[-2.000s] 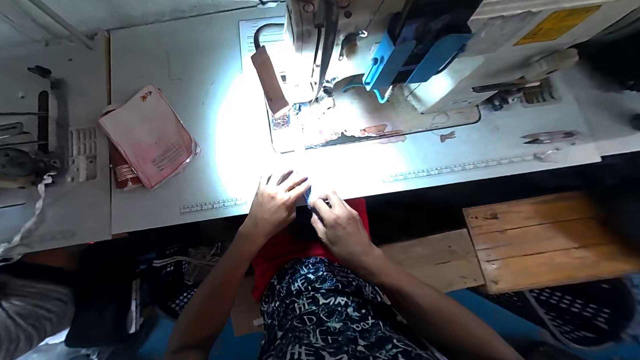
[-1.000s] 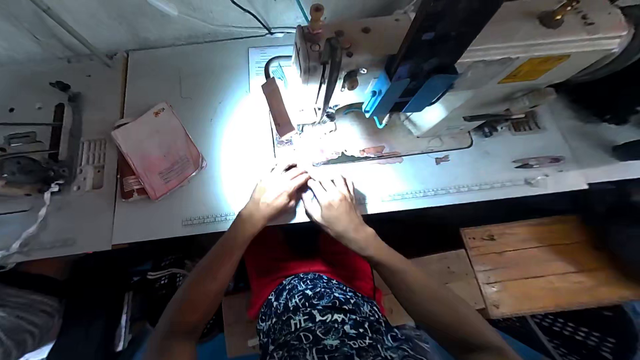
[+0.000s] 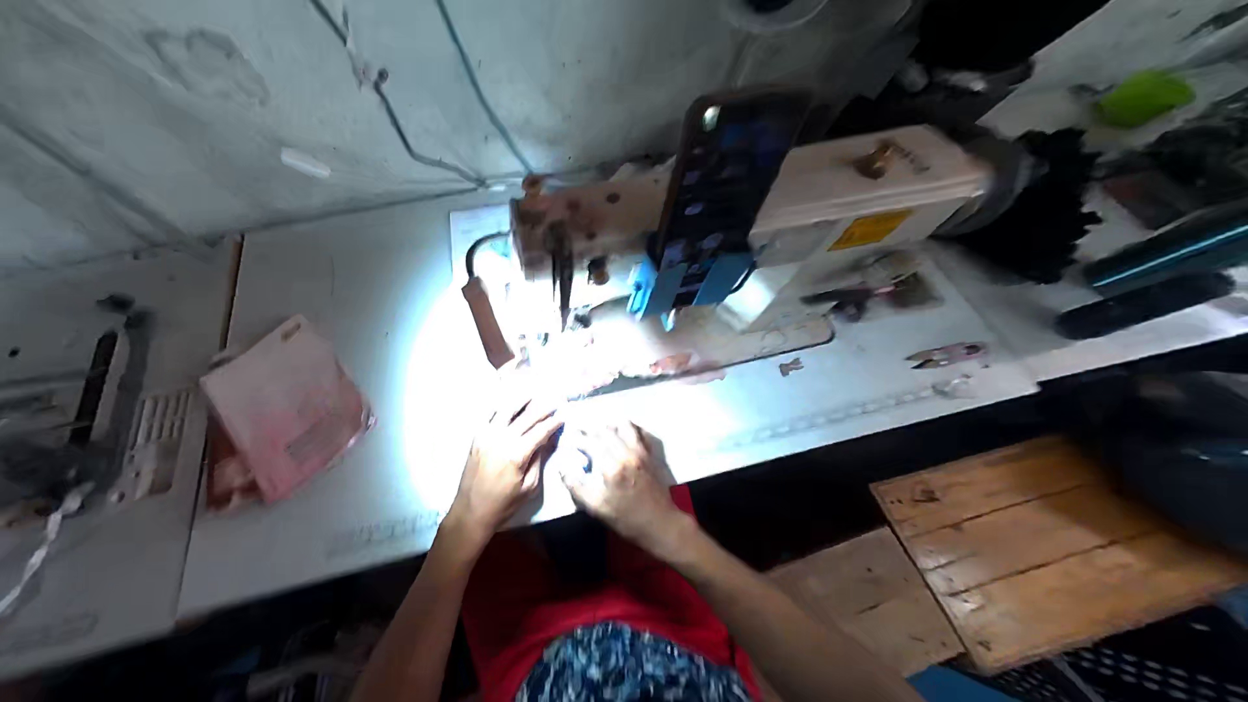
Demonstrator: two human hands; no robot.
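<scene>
Both my hands rest close together at the front of the white sewing table (image 3: pixel 322 526), under the bright lamp of an industrial sewing machine (image 3: pixel 799 224). My left hand (image 3: pixel 507 463) has its fingers bent, tips toward the machine. Beside it on the right, my right hand (image 3: pixel 619 478) is curled palm down. A small dark blue thing (image 3: pixel 583 460) shows at the fingers of my right hand; glare and blur hide what it is and whether either hand grips something. The needle area lies just beyond my fingertips, washed out by light.
A phone (image 3: pixel 726 195) stands in a blue holder (image 3: pixel 697 283) by the machine. Pink packets (image 3: pixel 288 409) lie at the left. Thread snips (image 3: pixel 946 356) and a measuring tape (image 3: pixel 838 414) are at the right. A wooden board (image 3: pixel 1053 536) sits below the table's right side.
The view has swung up, showing more wall. Both hands were low at the table's edge two seconds ago and now lie farther onto the tabletop, still side by side.
</scene>
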